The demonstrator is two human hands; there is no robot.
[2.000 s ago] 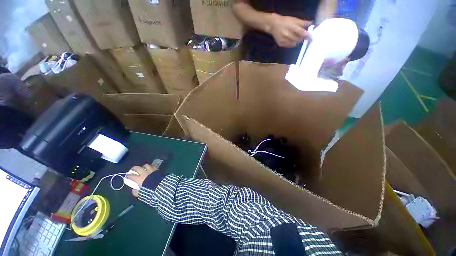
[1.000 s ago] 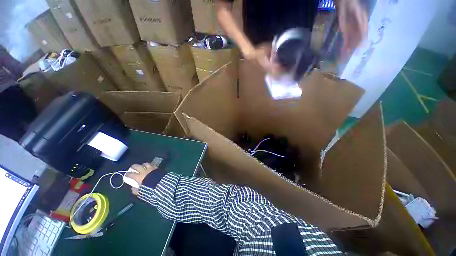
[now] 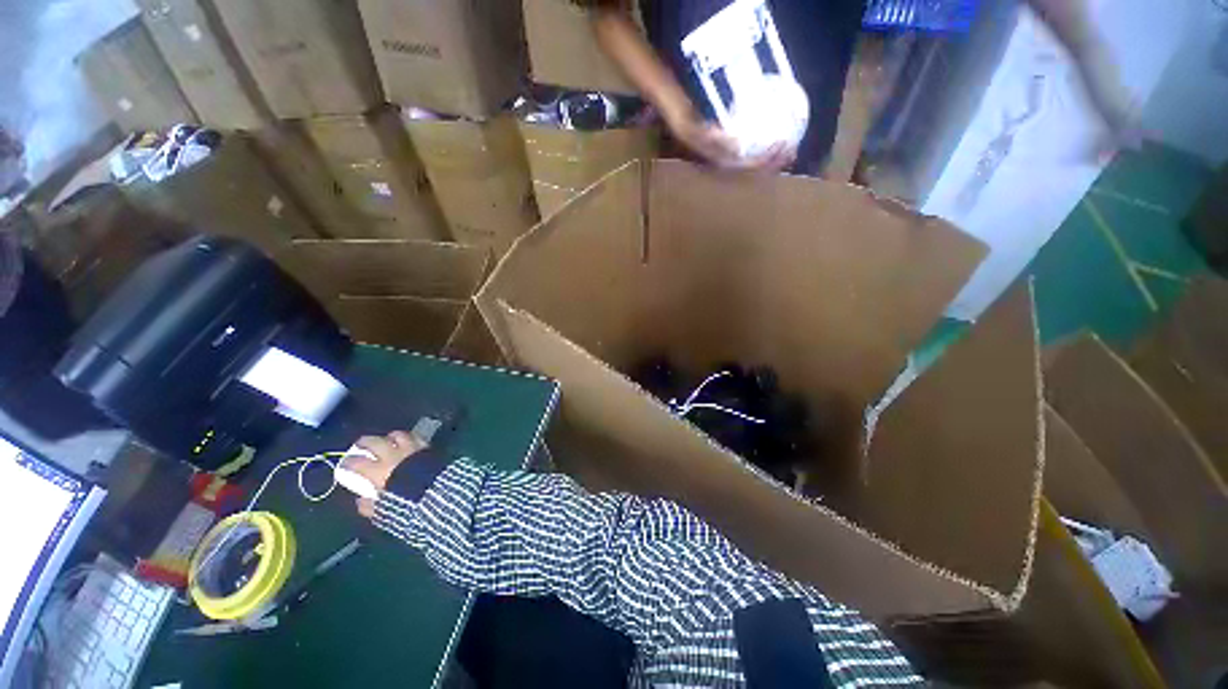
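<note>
My right hand (image 3: 381, 464) lies over the white corded mouse (image 3: 356, 473) on the green bench top (image 3: 391, 565). The striped sleeve runs to it from the lower right. My left hand is not in view. The mouse cable loops towards the yellow ring (image 3: 243, 565). A slim tool (image 3: 321, 580) lies beside the ring. The black label printer (image 3: 202, 353) stands behind, with a white label roll (image 3: 294, 386) at its front. The white keyboard (image 3: 97, 630) and the bright monitor (image 3: 34, 545) are cut off at the left edge.
A large open carton (image 3: 754, 538) stands right of the bench, with black items and white cables inside. Behind it, another person's hand (image 3: 734, 146) holds a white device (image 3: 754, 81). Stacked cartons (image 3: 438, 61) line the back. A red box (image 3: 182, 532) sits near the printer.
The other person's white device has moved left and turned, now showing its white base upward. Their other arm has swung to the right. My right hand has stayed on the mouse.
</note>
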